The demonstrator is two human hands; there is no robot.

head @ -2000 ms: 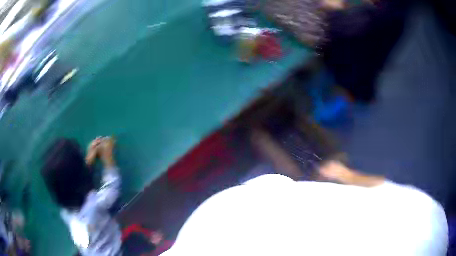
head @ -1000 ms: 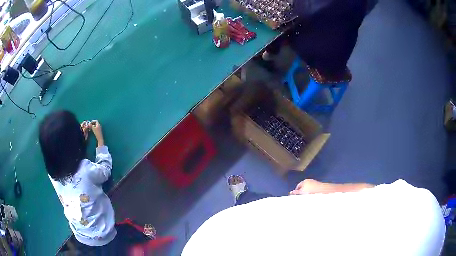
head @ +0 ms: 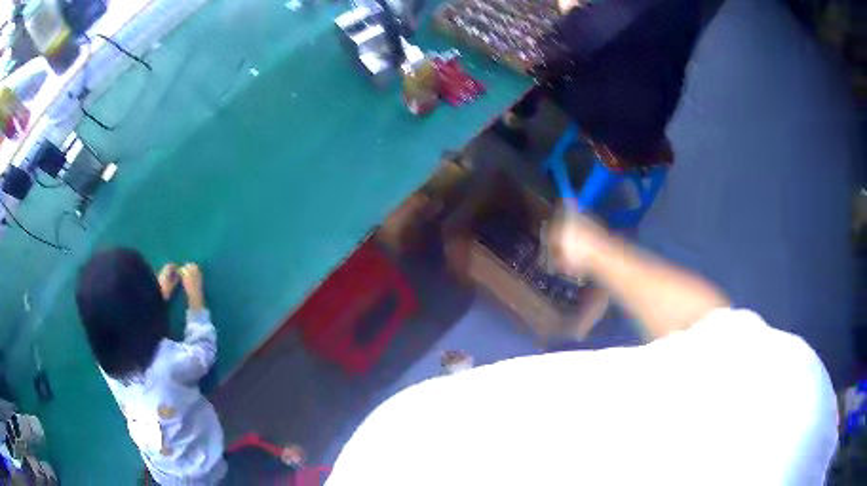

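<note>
My right hand (head: 570, 244) is blurred, reaching out from my white sleeve over an open brown carton (head: 525, 296) on the floor beside the bench. Dark, shiny small parts (head: 516, 231) lie in the carton, partly hidden by my hand. Whether my fingers hold anything or touch the parts cannot be told. My left hand is not in view.
The green bench (head: 257, 204) runs diagonally, with a red stool (head: 356, 308) under its edge. A person in dark clothes (head: 618, 76) sits on a blue stool (head: 608, 193). Another person (head: 171, 408) sits at left. A parts tray (head: 499, 28), red bundles (head: 458, 81) and a jar (head: 418, 90) stand on the bench.
My right hand has moved up and forward from near my body to over the open carton. The view has shifted slightly.
</note>
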